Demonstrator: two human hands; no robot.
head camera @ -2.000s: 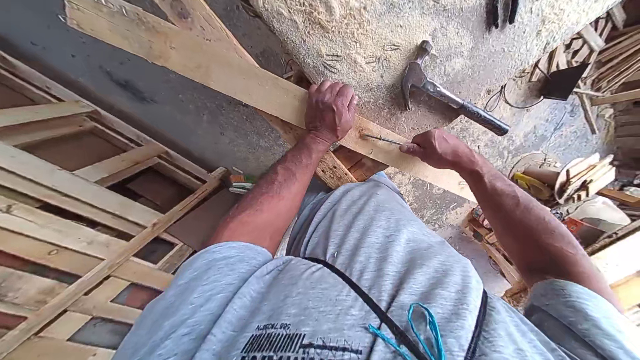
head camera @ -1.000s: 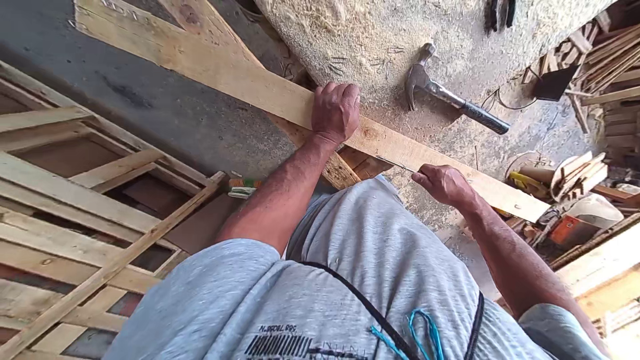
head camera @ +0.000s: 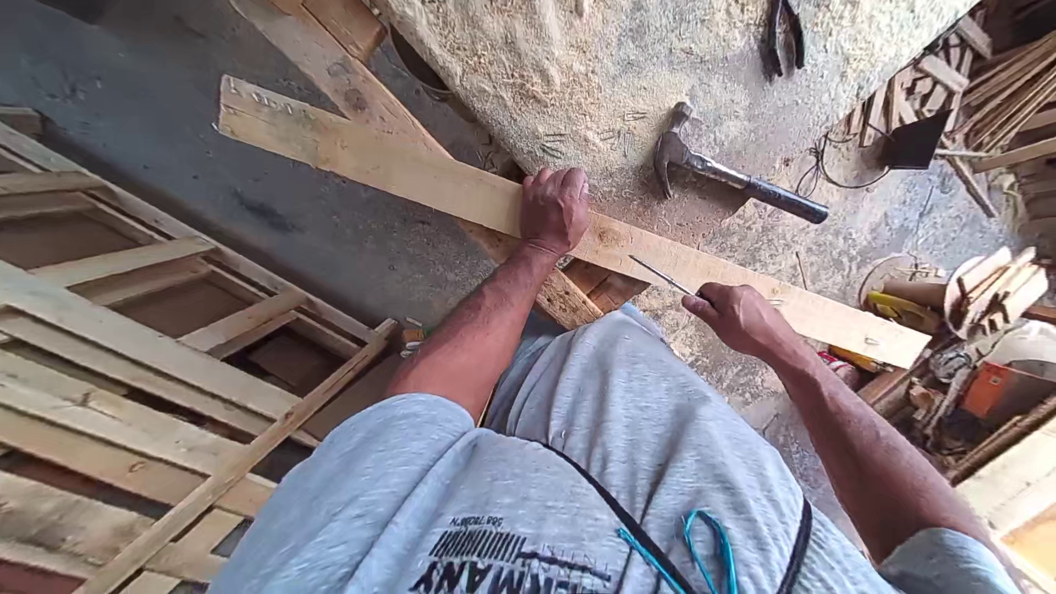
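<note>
A long pale wooden board lies slantwise before me, across another wooden plank. My left hand grips the board near its middle. In my right hand is a thin metal tool, its handle hidden in the fist; its shaft points left over the board's near edge. Whether the tip touches the wood I cannot tell. Beyond the board a claw hammer rests on the sawdust-covered surface, with several loose nails or staples beside its head.
Pliers lie at the far edge of view. A slatted wooden frame fills the left side. At right stand a bucket of wood scraps, an orange and white container and piled offcuts.
The board has slid to the right between my body and the hammer since the earliest frame. My right hand has also moved right, still holding the thin tool.
</note>
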